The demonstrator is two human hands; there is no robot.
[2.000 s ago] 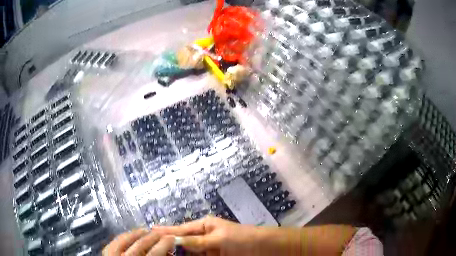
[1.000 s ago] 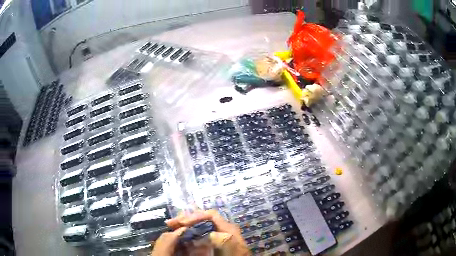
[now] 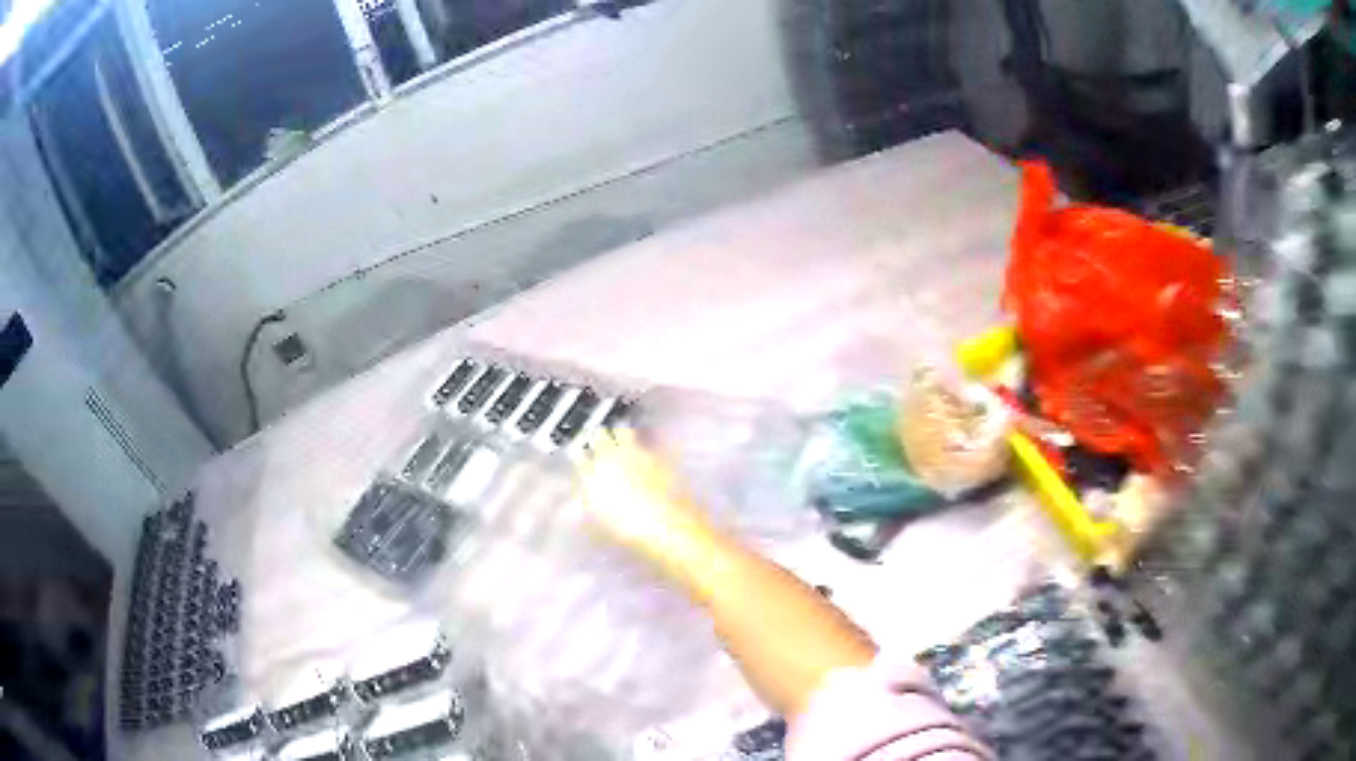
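My right hand (image 3: 637, 498) reaches from the lower right to the part-filled tray on the table. It is blurred, and its fingertips are at the right end of a short row of black-and-white units (image 3: 513, 402). I cannot tell whether the fingers touch or hold a unit. Flat dark pieces (image 3: 394, 528) lie left of the hand. Larger units (image 3: 402, 665) in a clear tray are cut off by the bottom edge. Dense small black parts (image 3: 1041, 677) show at the lower right, partly behind my sleeve. My left hand is not in view.
A red plastic bag (image 3: 1123, 327), a yellow bar (image 3: 1059, 498) and green (image 3: 863, 461) and tan (image 3: 952, 428) bundles lie at the right. Tall stacked clear trays (image 3: 1294, 520) stand at the right edge. A dark parts tray (image 3: 179, 625) is far left. A windowed wall (image 3: 491, 179) runs behind.
The view has swung up and left. My hands were together on a small dark part over the trays; now my right hand is stretched to the far tray and my left is out of view.
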